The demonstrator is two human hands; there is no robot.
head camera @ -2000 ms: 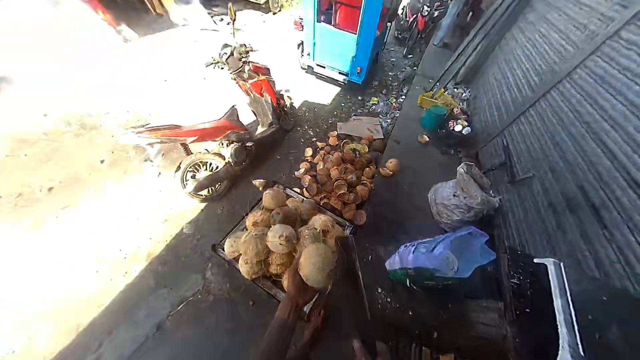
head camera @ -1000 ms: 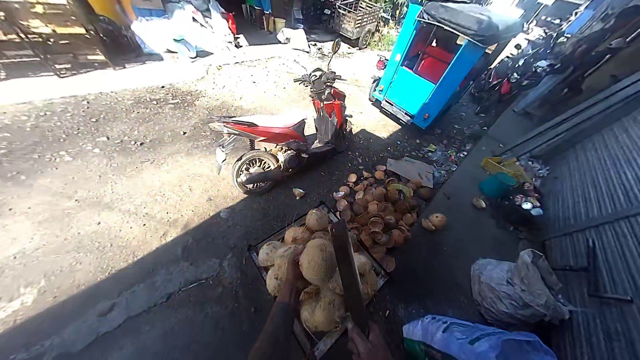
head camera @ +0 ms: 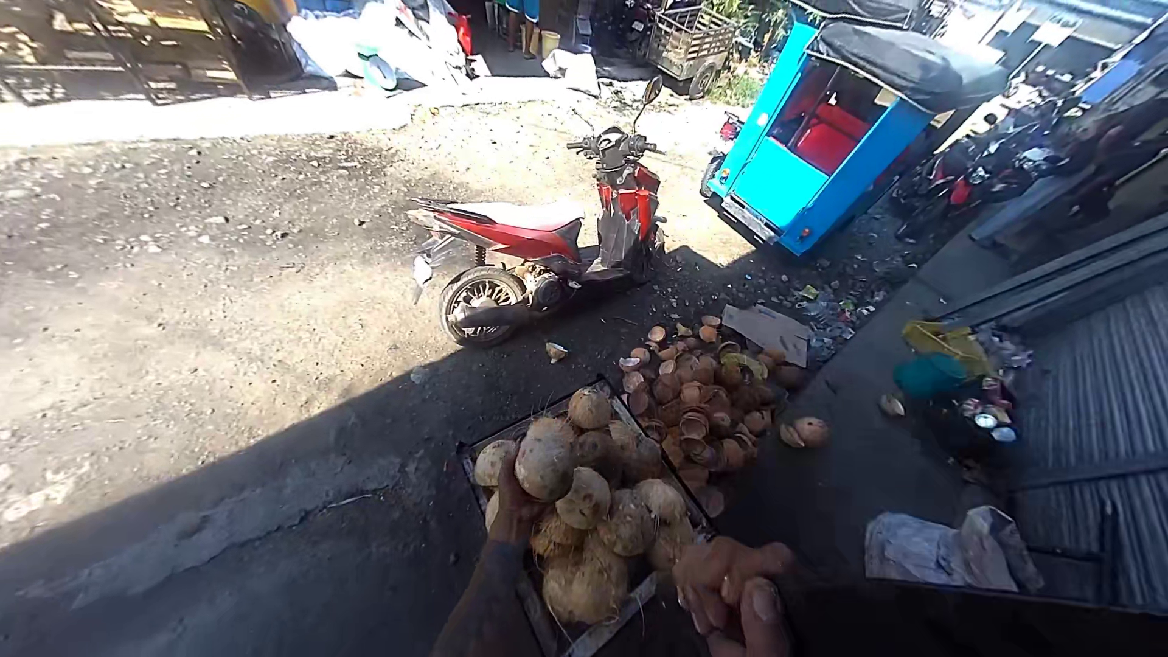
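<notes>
My left hand is on a husked coconut at the upper left of a heap in a dark-framed crate. Fine fibres stick out from several coconuts. My right hand is a closed fist near the crate's lower right corner, thumb toward the camera, round the handle of a large knife. The handle is mostly hidden by the fingers; a broad, dark, straight-edged shape to the right of the fist looks like the blade, very near the camera. The right hand touches no coconut.
Beyond the crate lies a pile of empty coconut shells with a cardboard piece. A red scooter and a blue tricycle cab stand farther off. A pale sack and a teal container are at the right.
The knife stood upright over the crate a second ago; my right hand has swung it away to the right. My left hand stays at the coconuts, now at the heap's left side. The view has shifted.
</notes>
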